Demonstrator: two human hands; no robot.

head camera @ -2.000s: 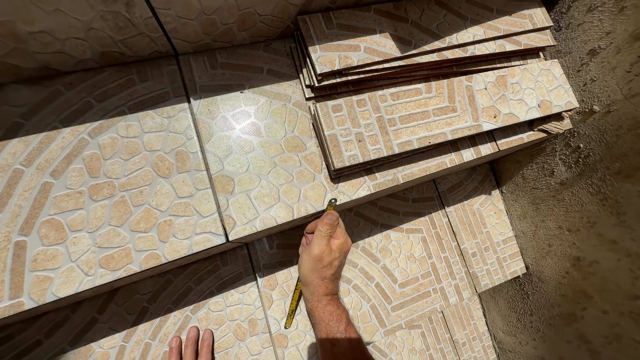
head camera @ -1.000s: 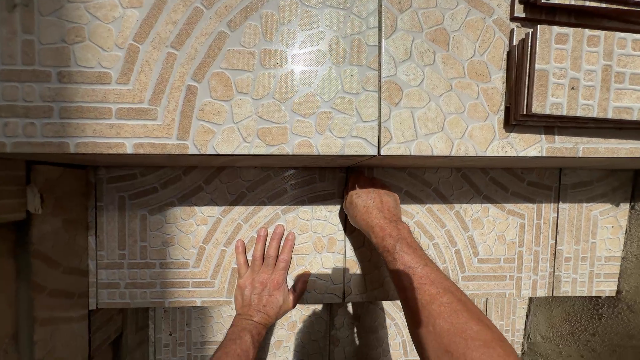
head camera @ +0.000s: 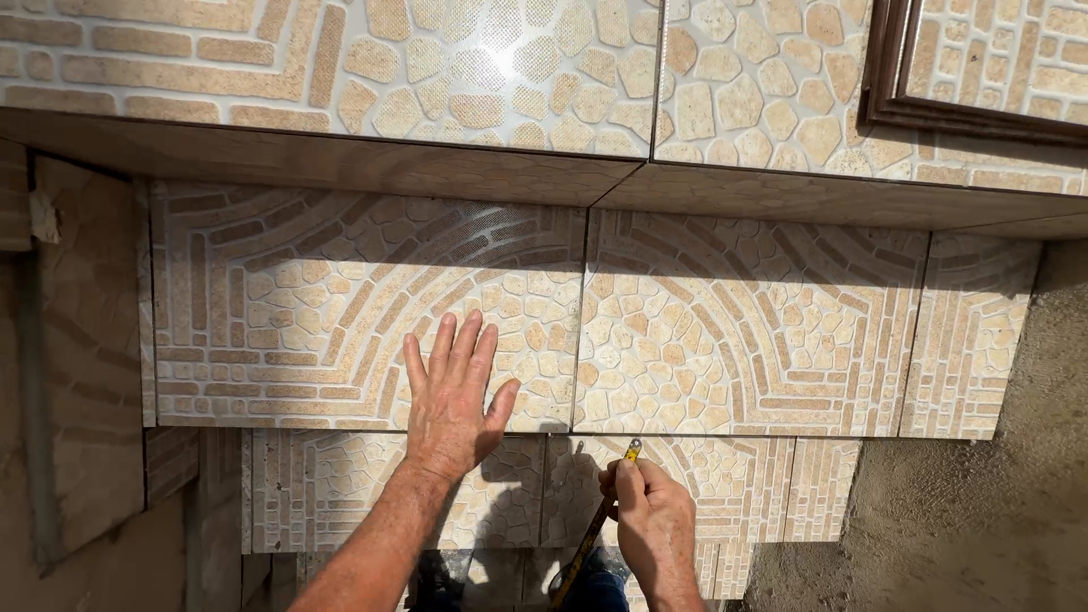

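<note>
My left hand (head camera: 452,395) lies flat with its fingers spread on a stone-patterned ceramic tile (head camera: 280,340) of a stair tread. To its right, my right hand (head camera: 650,510) grips the yellow blade of a tape measure (head camera: 595,523) between thumb and fingers. The blade's metal end tip points up, close to the front edge of the tread, and the rest runs down toward my legs. A dark joint (head camera: 581,314) separates the left tile from the neighbouring tread tile (head camera: 722,340).
Above rises a tiled riser (head camera: 340,161) under a higher tread (head camera: 510,93). Cut tiles (head camera: 1003,68) are stacked on that tread at upper right. Lower steps (head camera: 314,510) descend toward my feet. Rough cement (head camera: 952,527) borders the right side, and tiled wall pieces (head camera: 89,340) the left.
One second ago my right hand was at the joint by the riser; now it is lower, at the tread's front edge. My left hand stays flat on the left tile. The view has shifted since two seconds ago.
</note>
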